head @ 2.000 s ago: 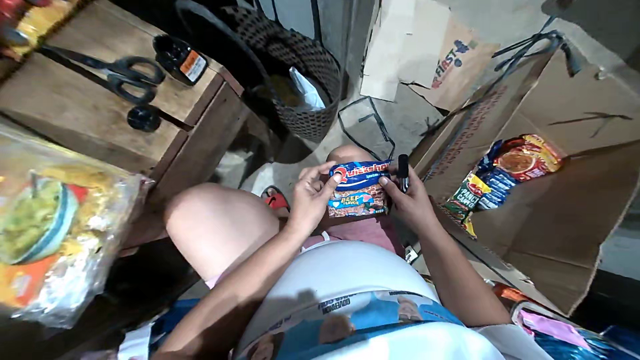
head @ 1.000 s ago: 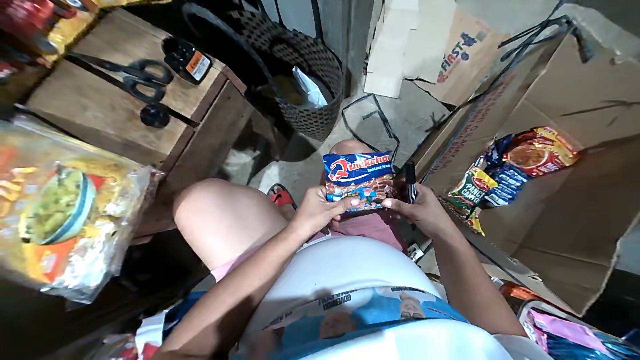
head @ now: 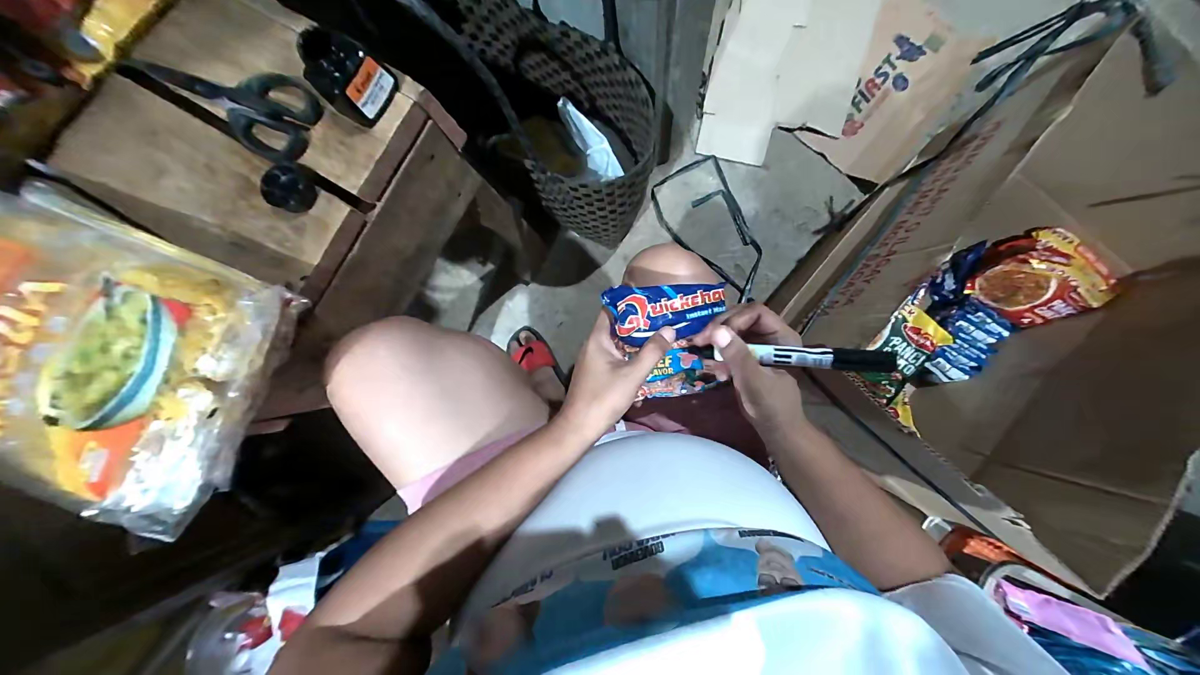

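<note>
My left hand (head: 614, 370) grips a blue packet of instant noodles (head: 661, 305) by its left side, thumb on the front, above my lap. In my right hand (head: 755, 361) is a marker pen (head: 797, 356), its black end pointing right and its other end at the packet's face. Whether the tip touches the packet is too small to tell. The fingers of my right hand are also at the packet's right edge. Several noodle packets (head: 989, 291) lie in the open cardboard box at my right.
The cardboard box (head: 1059, 403) stands close on the right. At the left, a wooden table (head: 216, 202) bears black scissors (head: 267, 117) and a black bottle (head: 347, 75). A plastic bag of snacks (head: 141, 375) is nearer. Beyond my knees are a woven basket (head: 600, 202) and black strapping (head: 741, 225).
My right hand has turned the marker from upright to lying sideways across the packet. My left hand has shifted to the packet's left side, with its thumb on the front.
</note>
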